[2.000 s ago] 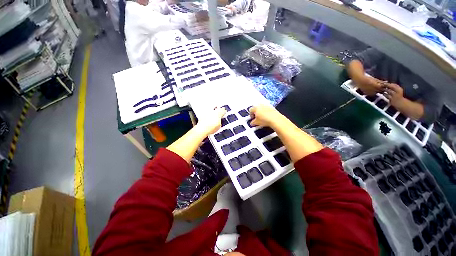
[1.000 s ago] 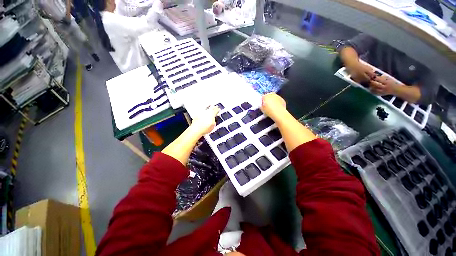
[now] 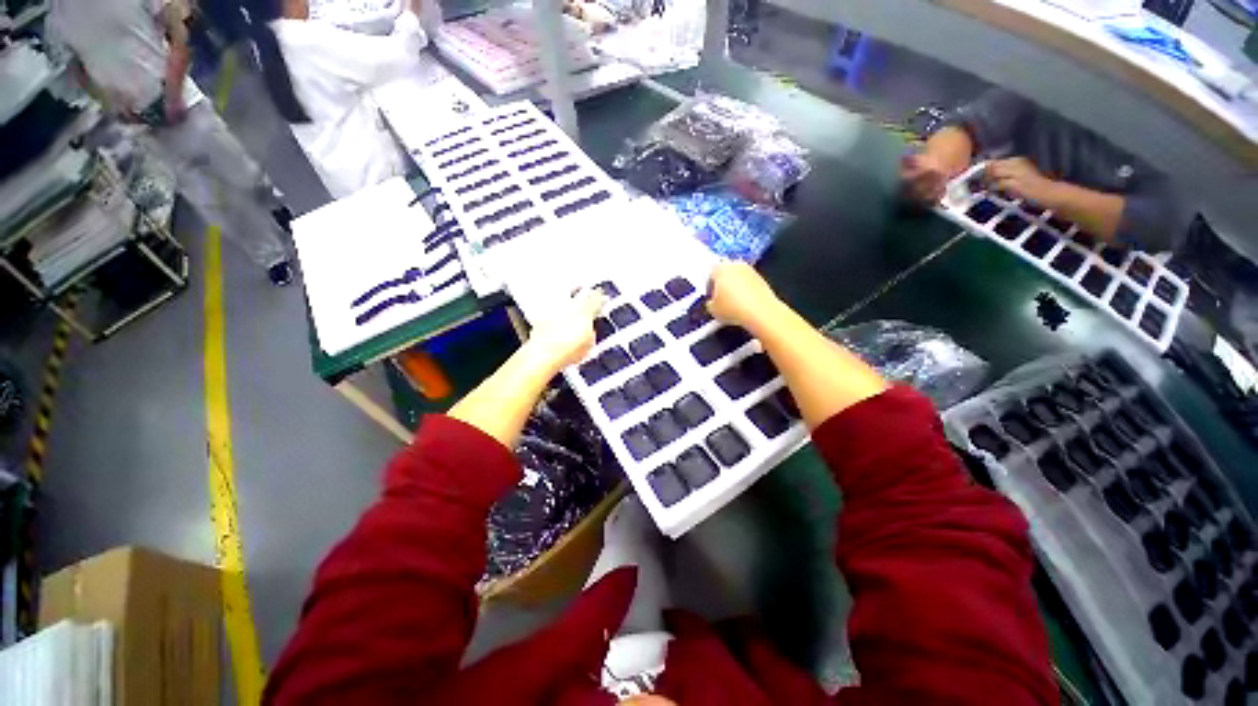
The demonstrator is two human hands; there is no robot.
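Note:
A white foam tray point(image 3: 668, 520) lies in front of me, tilted across the view, with dark rounded square parts point(image 3: 671, 483) in rows of pockets. My left hand point(image 3: 563, 331) is at the tray's upper left edge, fingertips by the top left pocket. My right hand point(image 3: 740, 295) is at the upper right, fingers curled down beside dark parts in the upper right pockets. The fingers hide what they touch, so I cannot tell whether either hand grips a part or the tray edge. A plain white slab point(image 3: 607, 248) lies just beyond the hands.
Another filled white tray point(image 3: 513, 173) lies beyond the slab. Black straps lie on a white sheet point(image 3: 338, 248) at left. A translucent blister tray point(image 3: 1014, 510) and clear bag point(image 3: 911, 356) are at right. Plastic bags point(image 3: 724, 152) lie ahead. A coworker's hands point(image 3: 1014, 179) work opposite. An open carton point(image 3: 552, 577) is below.
My right hand moved from the top right pockets to the tray's right edge, then slightly back inward. My left hand moved slightly left. The coworker's hands opposite have moved apart. A walking person came into view at left.

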